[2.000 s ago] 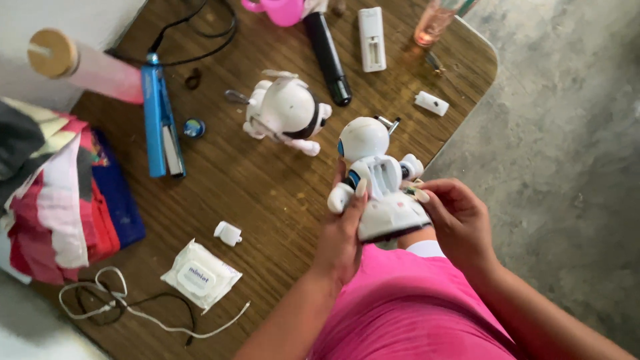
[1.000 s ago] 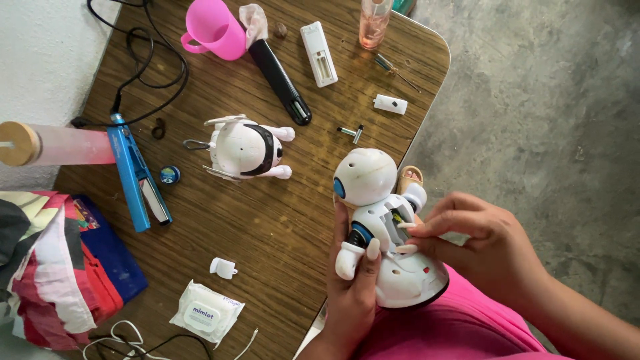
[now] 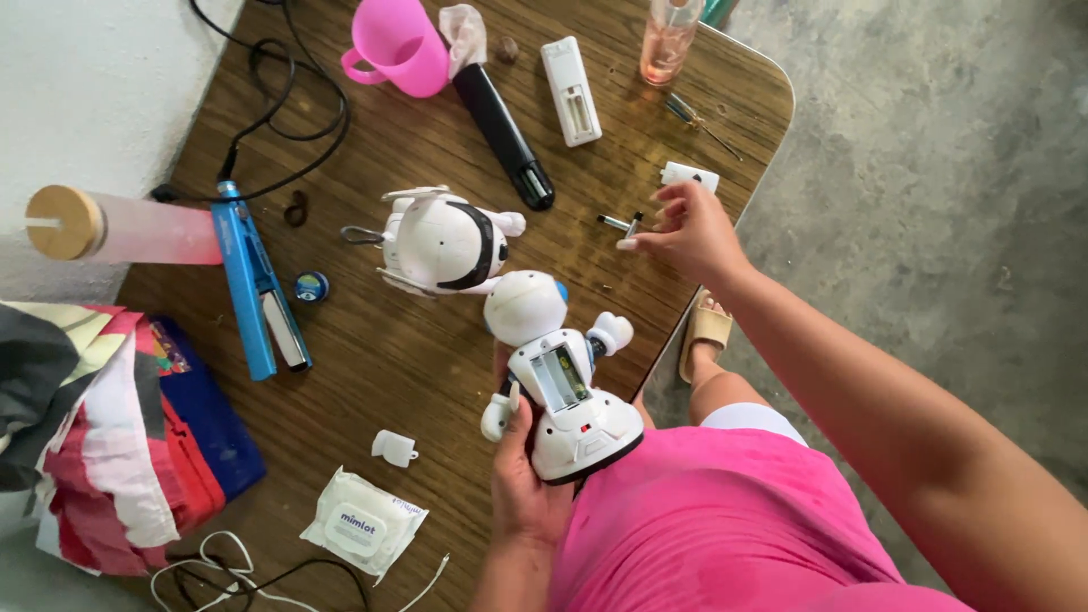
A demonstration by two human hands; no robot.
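Observation:
My left hand (image 3: 523, 476) holds a white toy robot (image 3: 586, 433) with its back up. The robot's battery compartment (image 3: 561, 378) is uncovered; a battery lies along its right side and the left part looks vacant. Above and to the right, my right hand (image 3: 693, 234) reaches over the table, its fingertips touching one of the small batteries (image 3: 631, 225) there; whether they grip it is unclear. A white battery cover (image 3: 690, 176) lies partly behind that hand. Another white cover (image 3: 394, 448) rests left of the robot. A white toy dog (image 3: 442, 242) lies beyond the robot's head.
Near the back are a pink mug (image 3: 399, 47), a black handheld device (image 3: 501, 132), a white remote control (image 3: 572, 92), a glass bottle (image 3: 667, 42) and a screwdriver (image 3: 701, 125). A blue hair straightener (image 3: 255, 280), wipes pack (image 3: 361, 523), cables and folded cloth (image 3: 110, 442) occupy the left.
My right hand has left the robot's battery compartment and moved to the small batteries on the table. My left hand still holds the robot, whose compartment now shows uncovered by fingers.

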